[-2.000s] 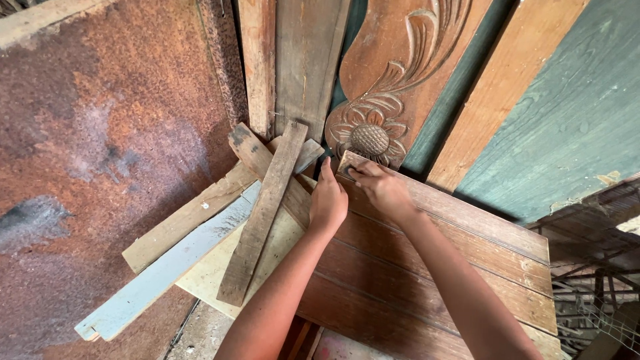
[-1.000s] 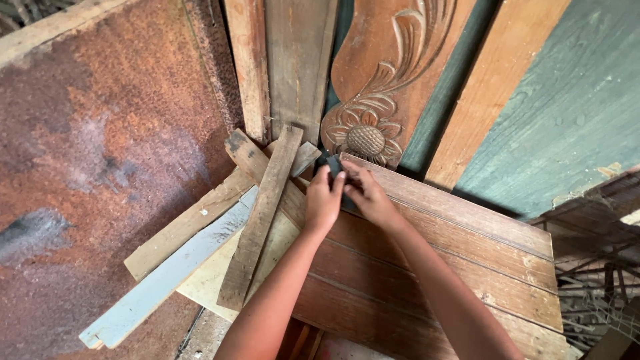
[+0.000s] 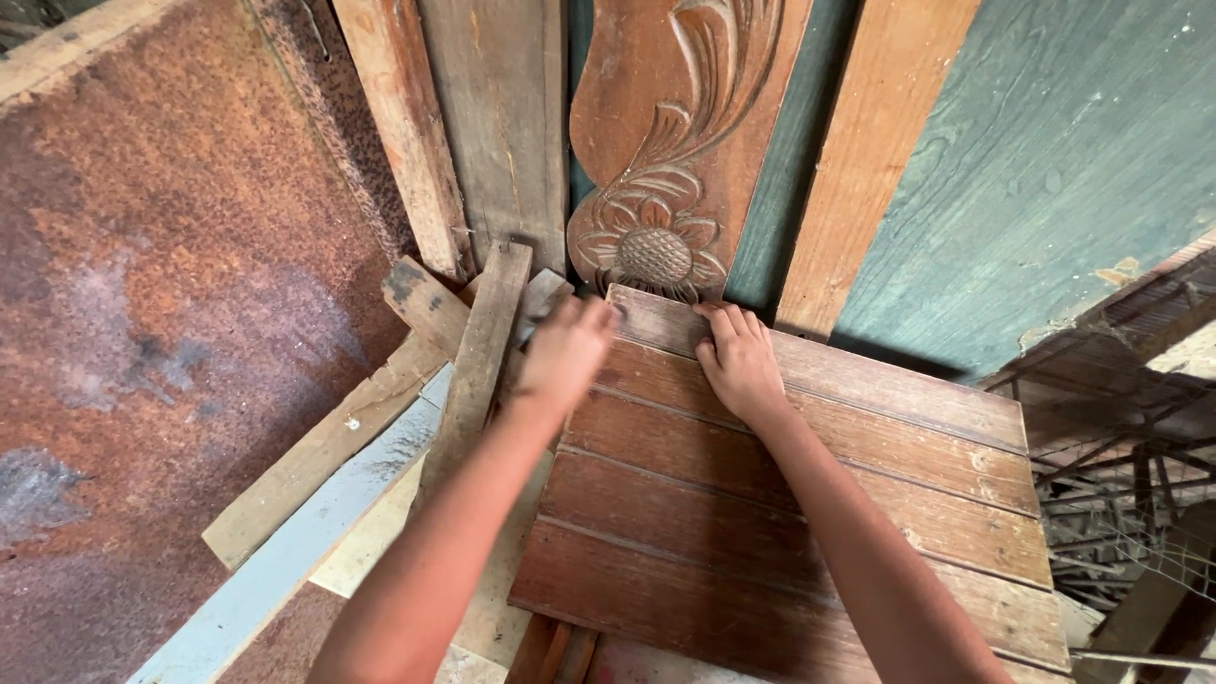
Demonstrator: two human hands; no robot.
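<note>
A slatted brown wooden panel lies below a carved wooden board with a flower relief. At the panel's far edge rests my right hand, its fingertips over the rim and its thumb on the top slat. My left hand, blurred, is at the panel's far left corner, beside the upper end of a narrow grey-brown wood strip. Whether its fingers hold anything cannot be told. The dark object seen earlier at the hands is not visible.
On the left stands a rusty metal sheet. A light blue board and other wood offcuts lie crossed beside the panel. Upright boards and a green wooden panel stand behind. Wire mesh is at the right.
My hands were close together around a small dark object at the panel's corner; now they are apart, the right one further right on the panel's edge.
</note>
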